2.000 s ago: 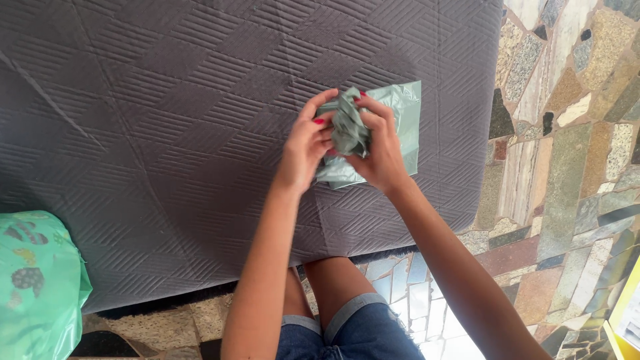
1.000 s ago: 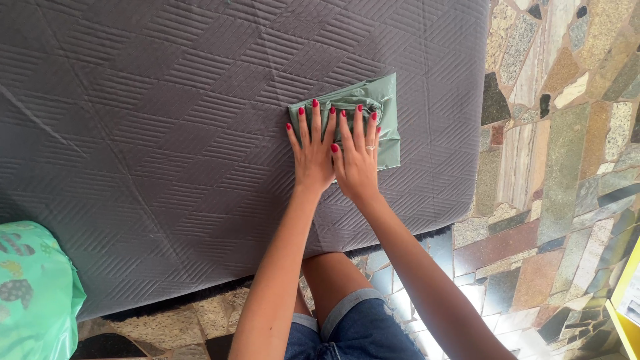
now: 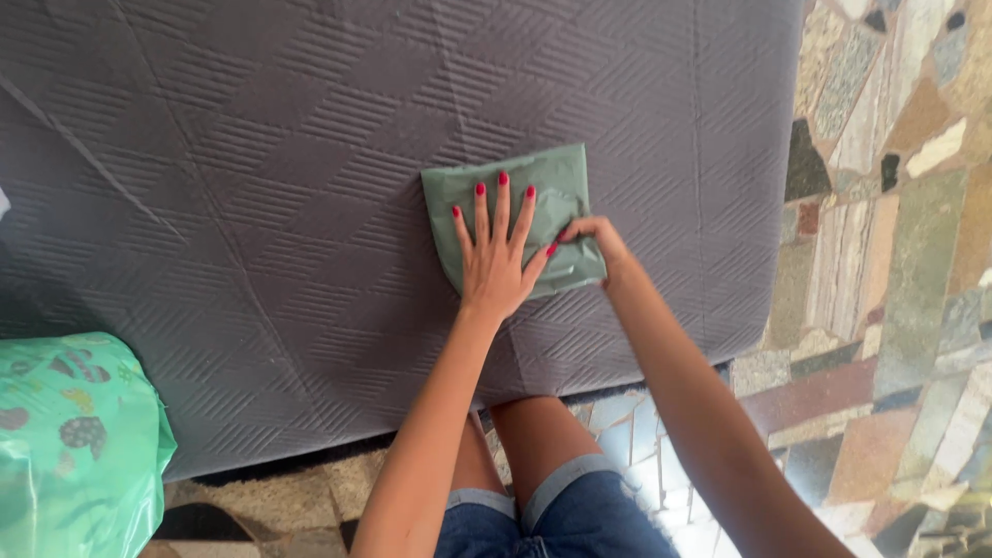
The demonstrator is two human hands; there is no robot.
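Note:
A folded grey-green plastic bag (image 3: 554,174) lies as a rough square on the quilted grey cover (image 3: 325,209) of a bed or similar padded surface. My left hand (image 3: 496,260) rests palm down on it with the fingers spread. At the bag's right edge, my right hand (image 3: 593,244) has its fingers curled on the plastic, thumb and fingertips close to my left thumb. Part of the right hand's grip is hidden behind its own fingers.
A shiny green plastic bag with printed shapes (image 3: 85,442) stands at the lower left. Beyond the padded surface's right and near edges is a floor of irregular stone pieces (image 3: 922,256). My legs in denim shorts (image 3: 558,511) are at the near edge.
The bag was crumpled between both hands two seconds ago, then lay under both spread hands. Now my right hand has moved to its right edge and curled, while my left stays flat on it.

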